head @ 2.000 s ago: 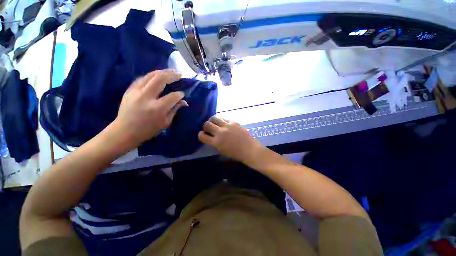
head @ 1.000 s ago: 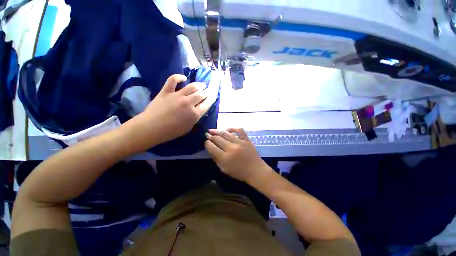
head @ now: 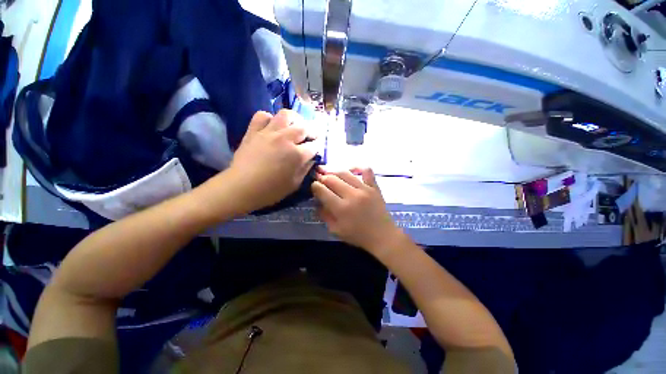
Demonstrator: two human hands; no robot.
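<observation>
The navy garment piece [head: 131, 95] with white and grey panels lies on the machine table, left of the needle. A light-blue patch [head: 305, 111] shows at its edge by the presser foot. My left hand [head: 274, 157] presses on the garment just in front of the needle area, fingertips at the light-blue patch. My right hand [head: 354, 204] pinches the garment's near right edge, close to my left fingers. The white sewing machine [head: 467, 95] with "JACK" lettering stands above. The presser foot is partly hidden by glare and my left fingers.
A ruled strip [head: 453, 220] runs along the table's front edge. Small labels and scraps [head: 544, 199] lie at the right of the bed. Dark navy cloth [head: 555, 299] hangs below the table at right. More navy cloth with white stripes [head: 157, 292] is below at left.
The view has shifted. The garment was turned and spread since the first frame, showing white and grey panels. My hands have moved closer together at its edge near the needle.
</observation>
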